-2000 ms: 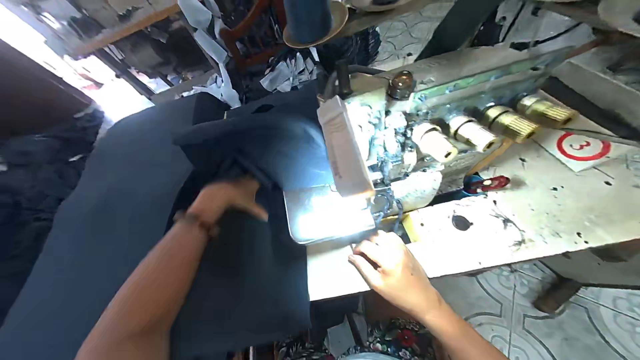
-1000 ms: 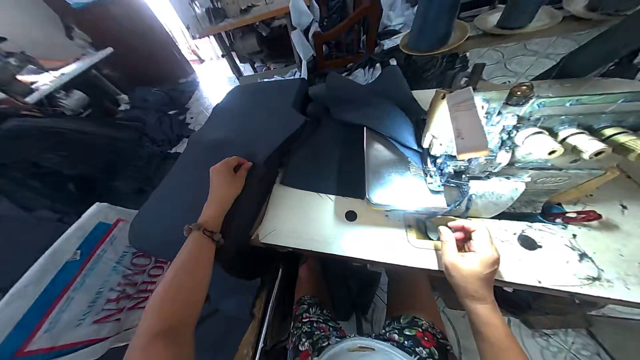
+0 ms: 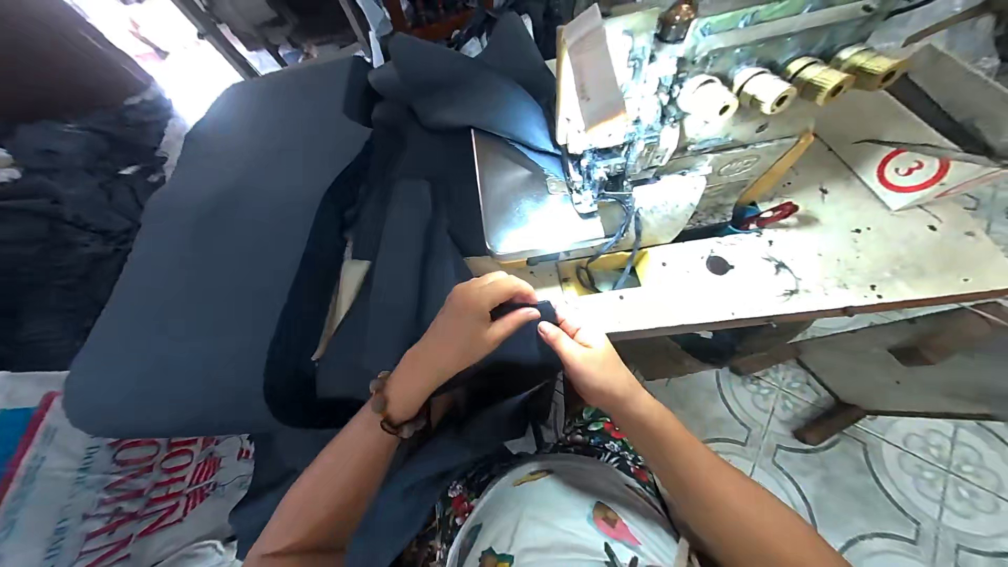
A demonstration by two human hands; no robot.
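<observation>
Both hands meet at the table's front edge, below an overlock sewing machine [image 3: 622, 165]. My left hand [image 3: 480, 315], with a beaded bracelet at the wrist, pinches the edge of a dark navy fabric piece [image 3: 504, 346] between thumb and fingers. My right hand [image 3: 583, 354] grips the same edge just beside it. That cloth hangs down toward the lap. More dark fabric [image 3: 409, 205] lies left of the machine's metal plate [image 3: 528, 205], and a folded part rests against the machine head. The needle area is brightly lit, with dark thread chains hanging below it.
A large stack of dark cut fabric [image 3: 213, 260] stands on the left, above a printed white sack [image 3: 165, 488]. Red-handled snips [image 3: 772, 215] lie on the machine table [image 3: 835, 268]. Brass-coloured tension knobs [image 3: 819, 79] line the machine. Wooden supports [image 3: 827, 425] stand over the tiled floor at right.
One second ago my left hand was on the stacked fabric and my right at the table edge near the machine. Now both hold a fabric edge together.
</observation>
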